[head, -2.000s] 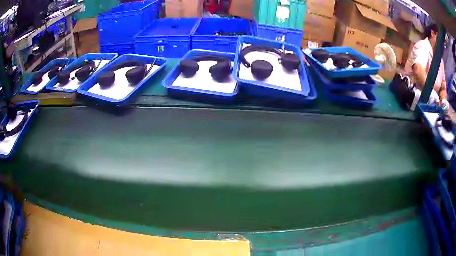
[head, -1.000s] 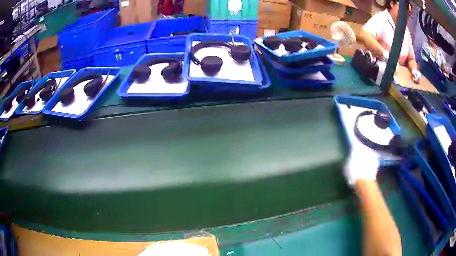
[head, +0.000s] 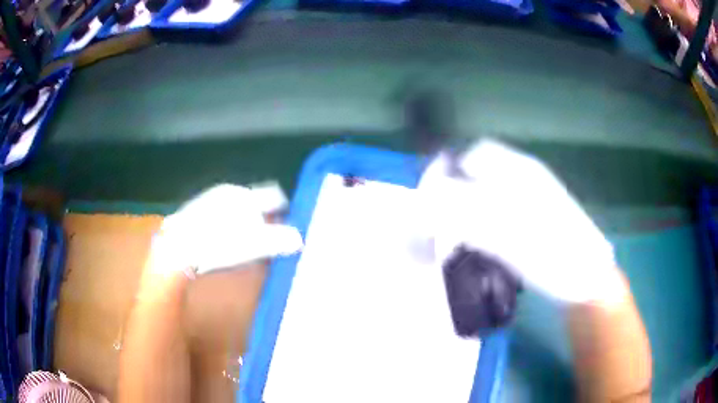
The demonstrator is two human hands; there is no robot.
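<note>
A blue tray (head: 321,167) with a white liner (head: 362,315) lies in front of me, over the tan board and the teal surface. A small black part (head: 352,181) is on the liner near the tray's far edge. My gloved right hand (head: 512,212) grips a black headset (head: 482,291) above the tray's right side. One ear cup shows below the hand and a blurred dark part shows beyond it; the glove hides the rest. My gloved left hand (head: 228,228) is at the tray's left edge, thumb and fingers apart, holding nothing visible.
The dark green belt (head: 236,94) runs across behind the tray. Trays with headsets (head: 201,24) line the far ledge. Another tray (head: 31,118) is at the left. Stacked blue trays (head: 31,291) stand at lower left, near a pink fan (head: 53,387). A person's arm (head: 683,17) shows at upper right.
The view has turned down and left. A tray is now in front of me. My right hand has moved from the tray at the right to the headset. My left hand has come fully into view.
</note>
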